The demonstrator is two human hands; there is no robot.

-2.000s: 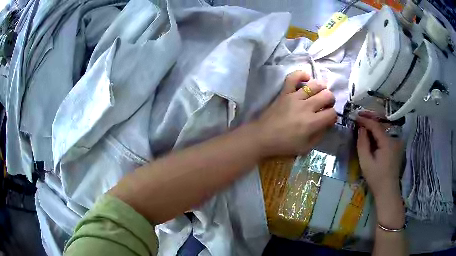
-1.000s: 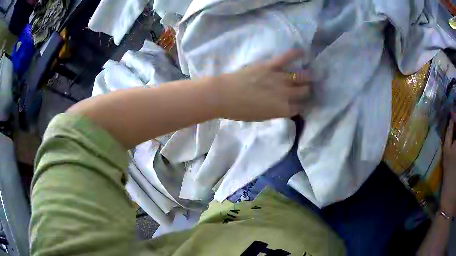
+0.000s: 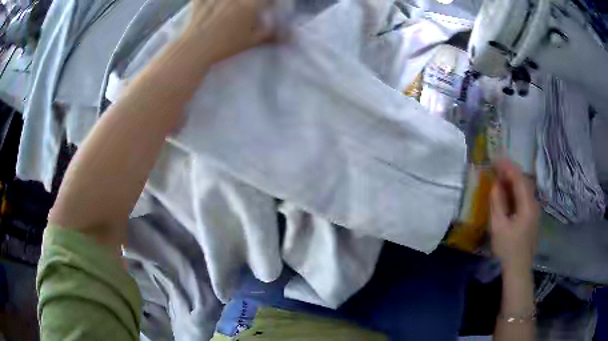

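Note:
My left hand (image 3: 233, 26) is at the top, blurred, closed on the upper part of a pale grey garment piece (image 3: 320, 133), its fingertips partly hidden. The cloth hangs from it and spreads right over the front of the table, its squared end near the amber patch. My right hand (image 3: 515, 210) is over the table front, right of the cloth and apart from it, thumb and forefinger close together; I cannot tell whether something thin is between them. The white sewing machine head (image 3: 507, 33) is at the upper right, its needle area blurred.
A stack of pale bands (image 3: 570, 153) lies right of the machine. More grey garment pieces (image 3: 73, 66) hang at the far left. Further cloth (image 3: 233, 213) drapes over my lap. Amber tape (image 3: 475, 206) covers part of the table front beside my right hand.
The view has swung back toward the machine. My left hand has moved from the lap cloth up to the top, raising and spreading the garment piece. My right hand is now fully in view.

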